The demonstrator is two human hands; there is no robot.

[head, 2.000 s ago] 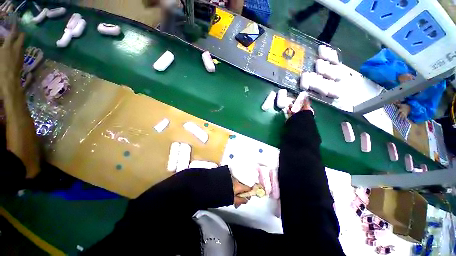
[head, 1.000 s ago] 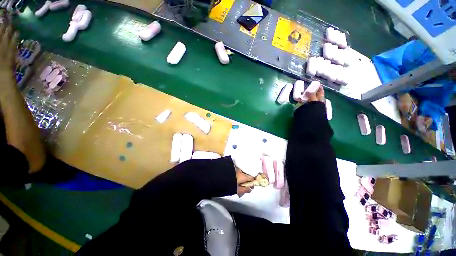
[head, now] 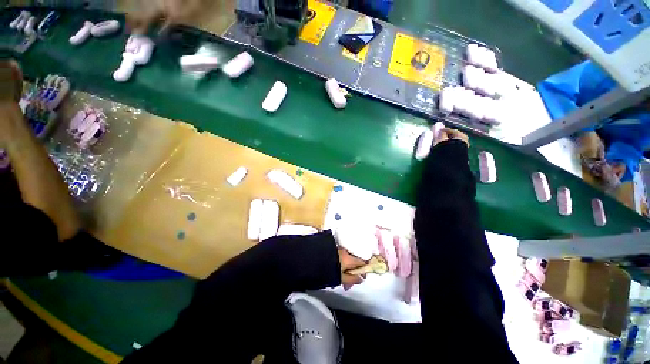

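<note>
My left hand (head: 351, 269) holds a small tool with a cream-yellow lumpy head (head: 376, 266) over the white work sheet (head: 365, 207). Pink housings (head: 403, 256) lie just right of it. My right hand (head: 450, 135) reaches over the green belt (head: 378, 142), with its fingers on a pale housing (head: 437, 129); whether they grip it is unclear. Another pale housing (head: 424, 144) lies beside the fingers. White housings (head: 264, 219) lie on the tan cover (head: 214, 160), with one (head: 285, 183) above them and a small white piece (head: 237, 175).
More housings (head: 274, 96) lie along the belt. The grey ledge (head: 370, 64) holds yellow labels, a phone and grouped housings (head: 470, 104). A person's arm (head: 43, 178) is at the left. At the right are a cardboard box (head: 584, 295), pink parts (head: 549, 316) and a metal bar (head: 570, 117).
Housings on the belt have shifted right. My right hand has gone from a housing at the group to the one it now touches. My left hand stays over the sheet with the tool.
</note>
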